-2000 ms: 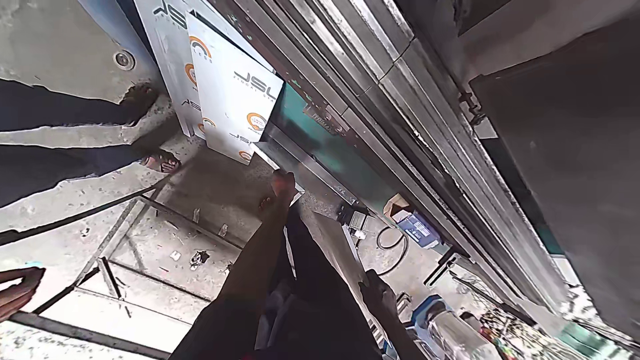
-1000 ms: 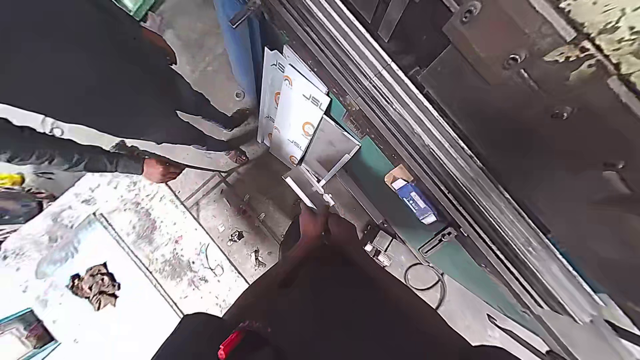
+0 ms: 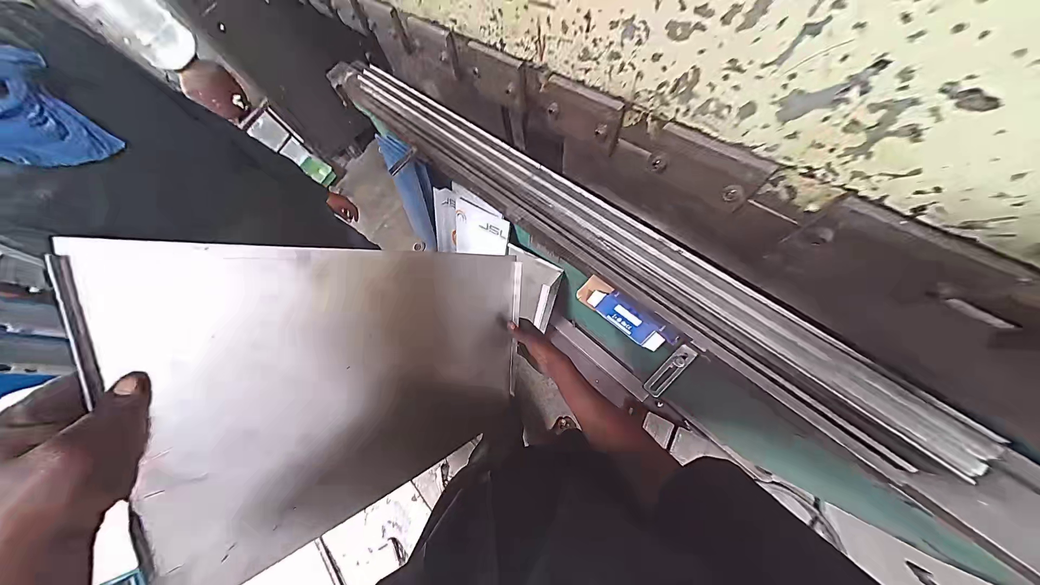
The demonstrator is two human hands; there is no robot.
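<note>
A sheet-metal panel with folded edges (image 3: 309, 382) spans the left and middle of the view, held between both hands. My left hand (image 3: 89, 455) grips its left folded edge, thumb on the flat face and fingers behind. On the opposite side, my right hand (image 3: 536, 341) holds the right folded edge; part of its fingers is hidden. Just behind that edge stands another bent metal piece (image 3: 540, 284). The long grooved steel die of a press brake (image 3: 674, 268) runs diagonally to the right of the panel.
Printed, film-covered sheets (image 3: 479, 231) lean against the machine's green frame. A blue and white box (image 3: 626, 319) lies beside the die, near a slotted metal bracket (image 3: 670, 371). The machine's upper beam with worn yellow paint (image 3: 812, 89) is overhead. A person in dark clothing (image 3: 162, 162) is at upper left.
The large panel is now between my hands; one second ago both hands were close together at a narrow pale metal piece. The view has shifted strongly toward the machine.
</note>
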